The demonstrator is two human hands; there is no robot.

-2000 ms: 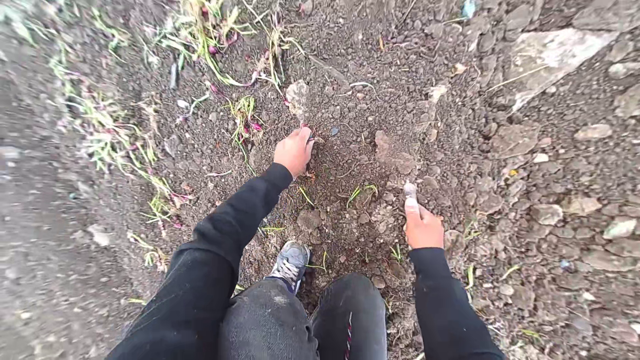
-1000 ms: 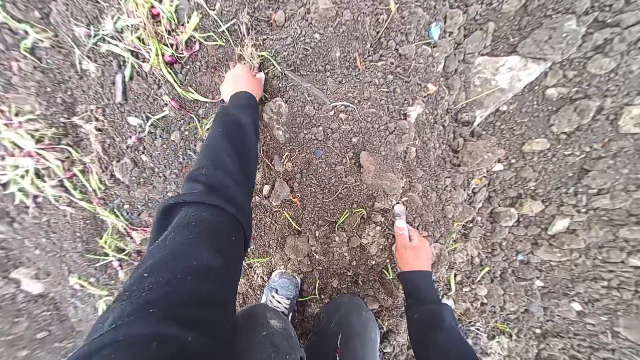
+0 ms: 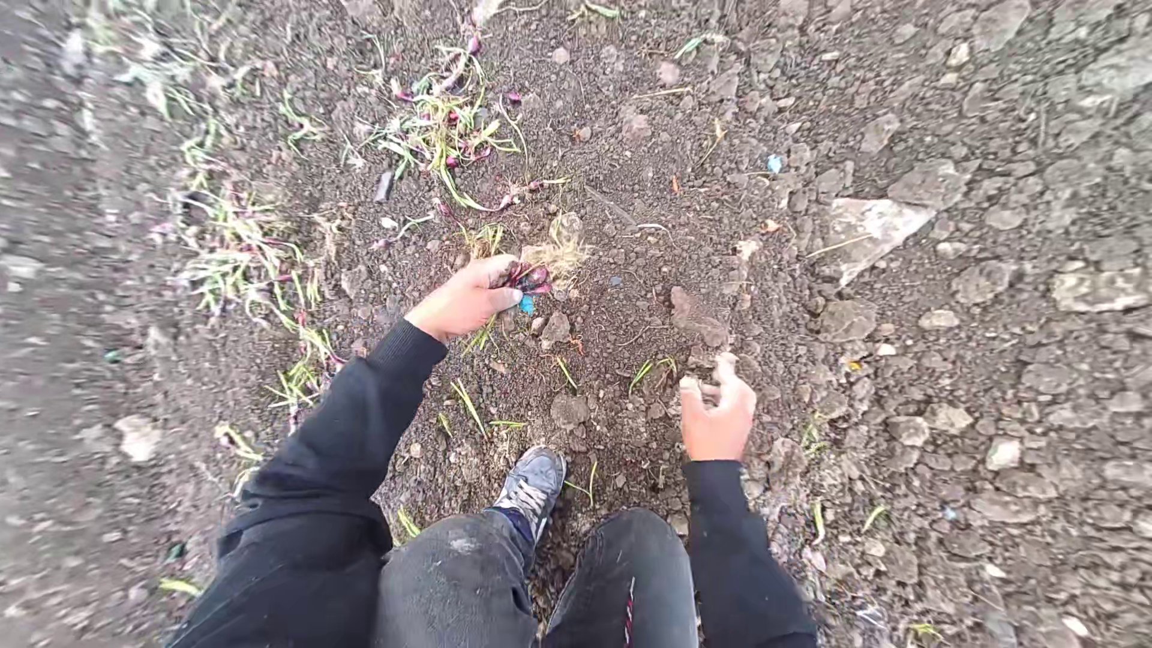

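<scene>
My left hand point(image 3: 470, 299) grips a small bunch of red onions point(image 3: 529, 277), their pale dry roots pointing right. A small blue piece point(image 3: 526, 304) shows just below its thumb. To the right, my right hand point(image 3: 718, 409) is over the soil with thumb and forefinger apart and nothing seen between them. Beyond my left hand lies a loose pile of red onions with green tops point(image 3: 454, 135). More onion plants point(image 3: 243, 256) are strewn at the left.
Crumbly soil with clods and stones surrounds my legs. A pale flat stone or sheet point(image 3: 868, 236) lies at the right, near a larger clod point(image 3: 846, 320). My shoe point(image 3: 533, 490) rests on the soil between cut green leaf bits point(image 3: 468, 405).
My left hand has come back from the onion pile, and a bunch of red onions now shows in it. The thumb and forefinger of my right hand have spread apart.
</scene>
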